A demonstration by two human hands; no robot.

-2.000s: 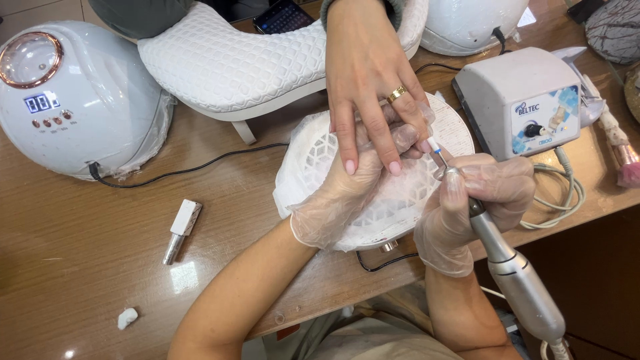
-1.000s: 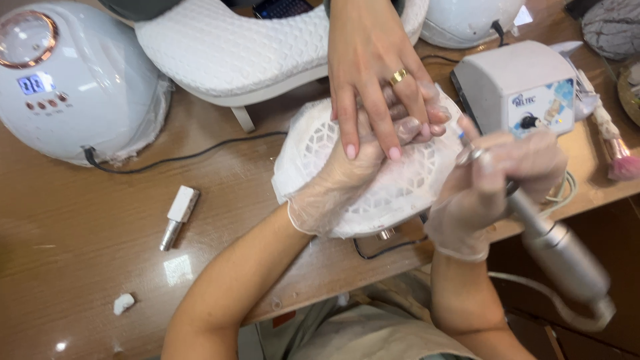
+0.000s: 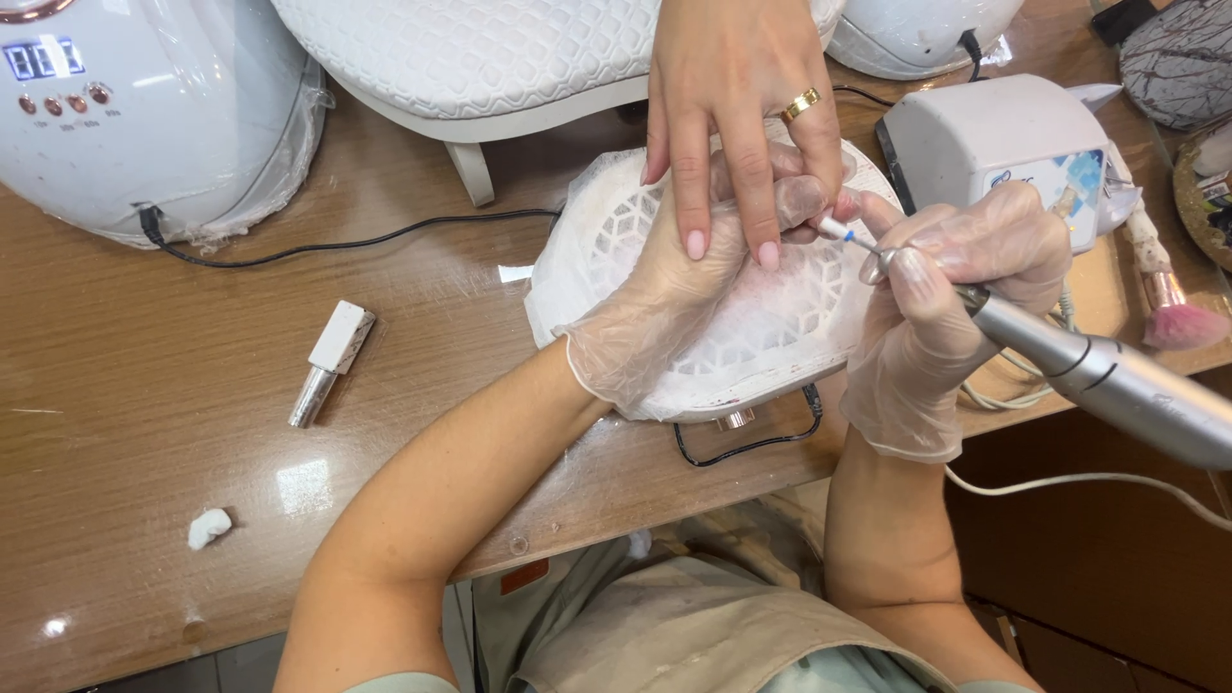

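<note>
My left hand (image 3: 693, 260), in a clear glove, lies palm up under another person's hand (image 3: 736, 106) and grips its finger beside the gold ring (image 3: 800, 105). In my gloved right hand (image 3: 953, 260) is a silver electric nail drill (image 3: 1107, 366), its white bit with a blue band (image 3: 835, 228) at that finger's tip. Whether the bit touches the nail cannot be told. Both hands are above a round white nail dust collector (image 3: 789, 337) with a patterned grille and a thin white cover.
A white nail lamp (image 3: 164, 106) stands left, a quilted armrest (image 3: 481, 58) behind. Right are the drill's control box (image 3: 1001, 144) and a pink-haired brush (image 3: 1182, 325). A nail polish bottle (image 3: 341, 337) and a white lump (image 3: 209, 528) lie on the wooden table.
One second ago the drill was away from the other person's fingers; now my right hand has brought its bit back to a fingertip. My left hand still holds the finger.
</note>
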